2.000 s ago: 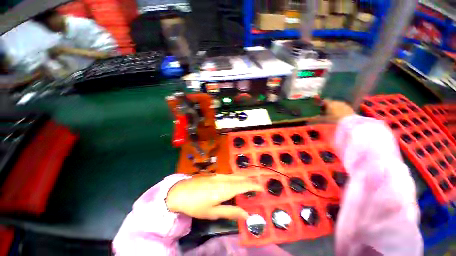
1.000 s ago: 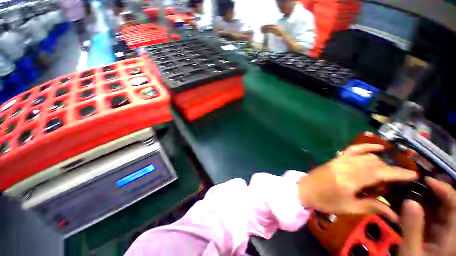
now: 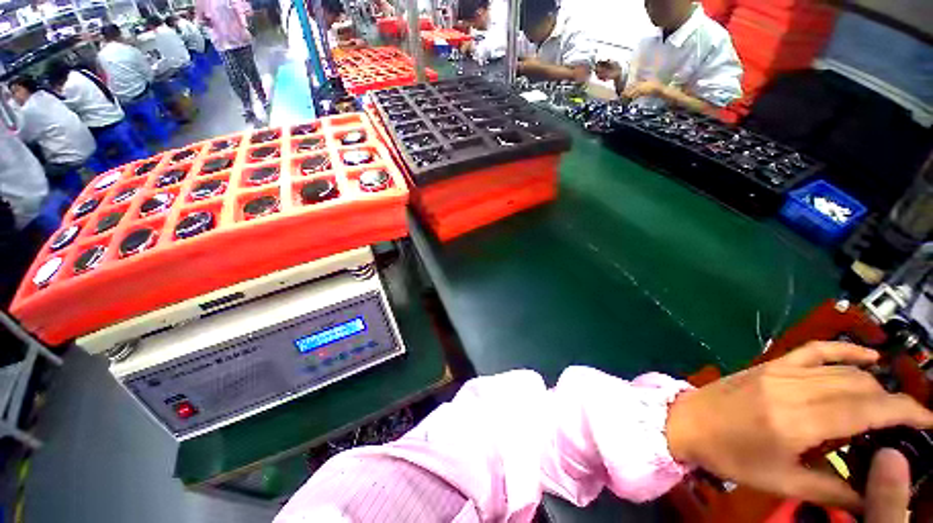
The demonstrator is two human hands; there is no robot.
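Observation:
My left hand (image 3: 778, 424), bare with a pink sleeve, reaches over the orange-brown fixture (image 3: 834, 325) at the right edge. Its fingers are spread around a dark round unit (image 3: 870, 445) low on the fixture; the grip cannot be told. A fingertip of my right hand (image 3: 888, 488) shows at the lower right beside the unit; the rest of that hand is cut off. A corner of a red foam tray (image 3: 783, 513) shows below my left hand.
At left, a red foam tray (image 3: 240, 240) of round units lies on a grey-white instrument (image 3: 261, 358). Behind are a black tray (image 3: 481, 153) on red foam, a long black tray (image 3: 706, 153) and a blue bin (image 3: 824, 209). People in white smocks sit beyond.
Since two seconds ago the view has swung left, moving the fixture to the right edge. Since one second ago, more of my right hand has left the picture; my left hand stays at the fixture.

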